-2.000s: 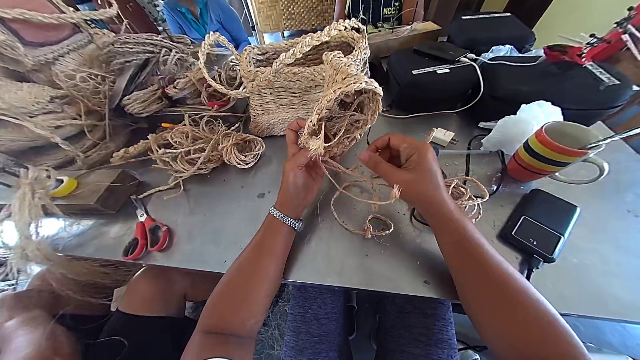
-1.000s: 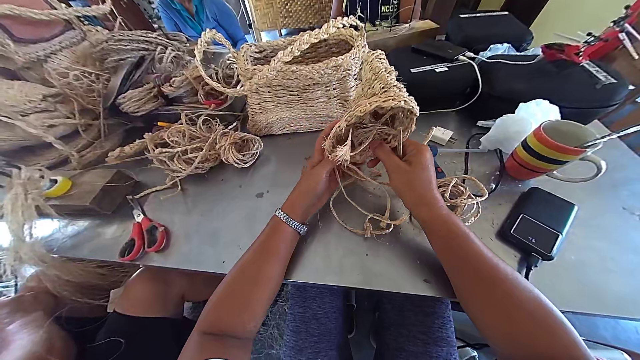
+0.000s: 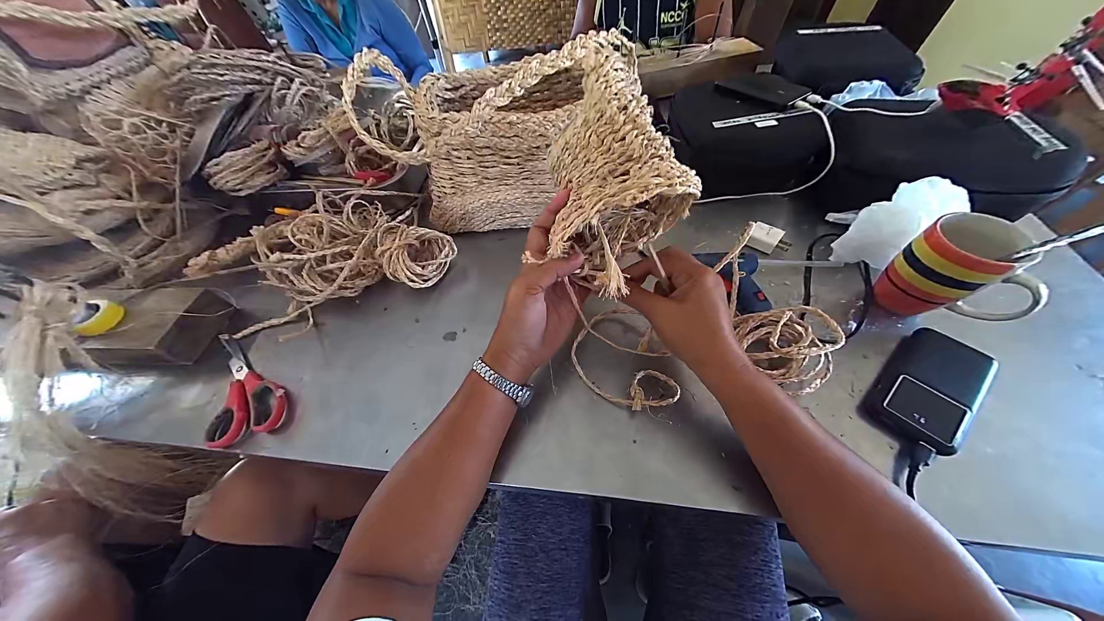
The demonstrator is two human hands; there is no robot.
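A woven natural-fibre basket bag (image 3: pixel 500 168) with braided handles stands on the metal table, its near end raised and turned toward me. My left hand (image 3: pixel 542 297) grips the lower rim of that end from the left, thumb on the fibre. At the right of the rim, my right hand (image 3: pixel 677 297) pinches a thin strand between thumb and fingers. A loose braided cord (image 3: pixel 604 397) hangs from the work and loops on the table below. More of it lies coiled (image 3: pixel 789 345) beside my right wrist. The inside of the raised end is partly hidden by frayed fibre.
Red-handled scissors (image 3: pixel 247 401), a wooden block (image 3: pixel 164 328) and a tangled cord bundle (image 3: pixel 345 250) lie left. A striped mug (image 3: pixel 949 263), a black power bank (image 3: pixel 931 388), a white plug (image 3: pixel 766 237) and black cases (image 3: pixel 750 138) are right. One person sits close at left; others are across the table.
My right hand, raised apart from the rim two seconds ago, is now close against it. The raised end of the bag has shifted right and shows more of its woven side.
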